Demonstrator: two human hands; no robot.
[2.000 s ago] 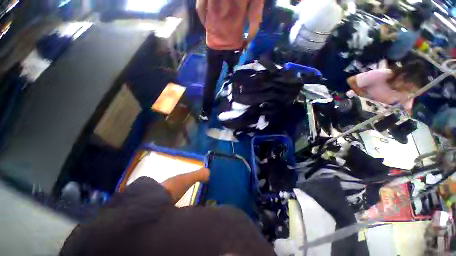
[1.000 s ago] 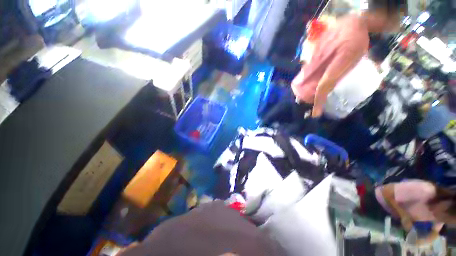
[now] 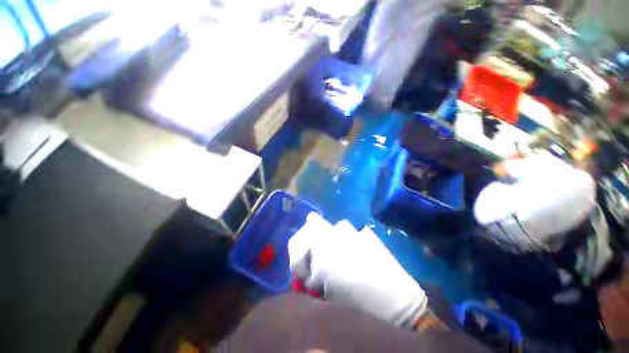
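A bundle of white garment panels [image 3: 358, 272] hangs in front of my body, over the floor and a blue basket's edge. A dark sleeve or garment of mine lies below it at the bottom edge. My right hand [image 3: 429, 322] shows small and blurred as a skin-toned patch at the bundle's lower right end, closed against it. The fingers are mostly hidden. A red strip [image 3: 305, 287] shows under the bundle's left side. My left hand cannot be made out.
A grey padded table [image 3: 76, 241] is at left, with a white side table [image 3: 227, 183] beyond. A blue basket [image 3: 252, 251] holding something red stands on the blue floor [image 3: 352, 179]. Another blue crate [image 3: 386, 196] stands farther right. A white bundle [image 3: 541, 200] and a red basket [image 3: 491, 93] are right.
The view has swung right along the aisle. The white panels, first visible one second ago over a heap, are now over the floor by the blue basket. The standing person has left the centre.
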